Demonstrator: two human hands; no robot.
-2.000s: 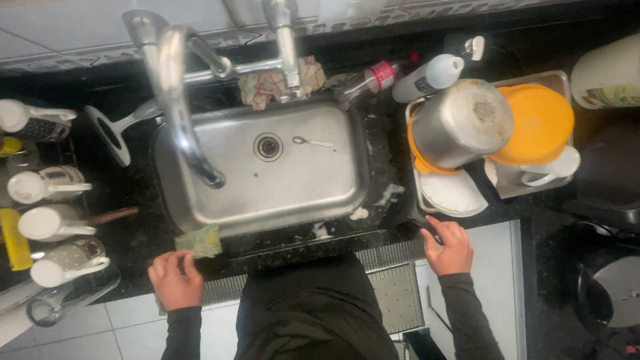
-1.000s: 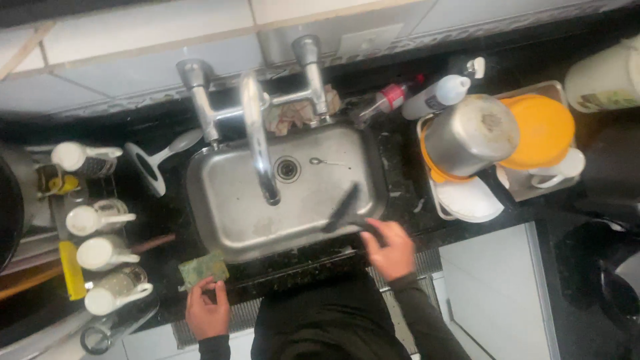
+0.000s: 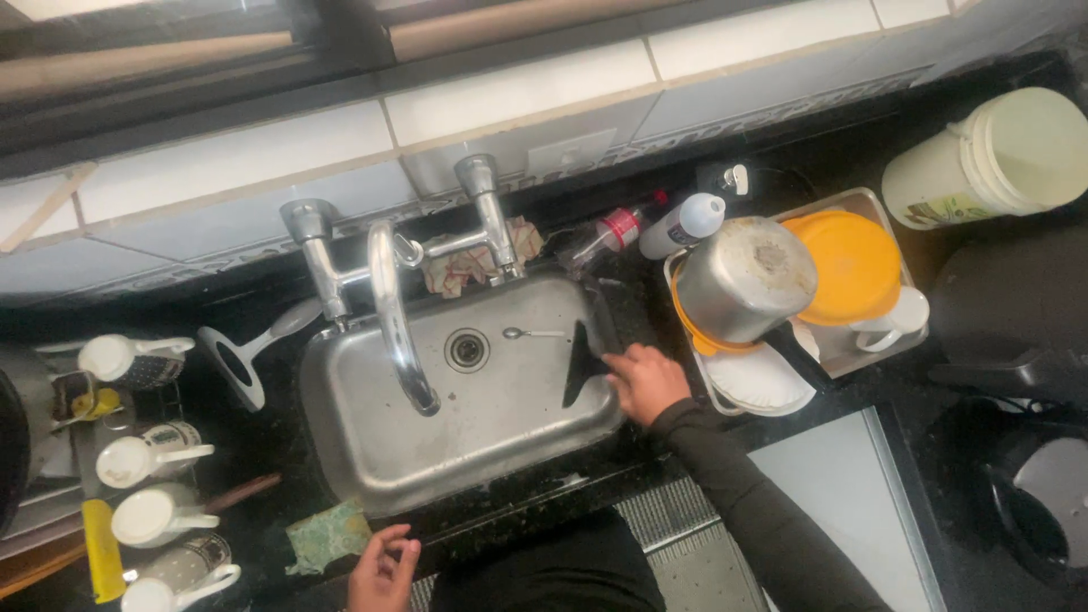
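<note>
My right hand (image 3: 648, 382) grips a black flat-bladed squeegee or scraper (image 3: 579, 367) at the right wall of the steel sink (image 3: 408, 459). My left hand (image 3: 385, 571), fingers curled and nothing seen in them, is by the counter's front edge. Just left of it a worn green sponge or cloth (image 3: 327, 537) lies on the black stone counter. A small spoon (image 3: 533, 333) rests in the sink right of the drain (image 3: 467, 349). The chrome faucet (image 3: 391, 314) arches over the basin.
On the right a metal tray (image 3: 880, 350) holds an upturned pot (image 3: 748, 272), an orange lid (image 3: 850, 268) and a white mug (image 3: 903, 317). Bottles (image 3: 684, 225) stand behind. A lidded bucket (image 3: 990, 161) is farther right. Several mugs (image 3: 153, 514) hang at left.
My right hand has moved from the counter's front edge to the sink's right side with the black tool. The green piece was beside my left hand's fingertips before. The view has shifted up.
</note>
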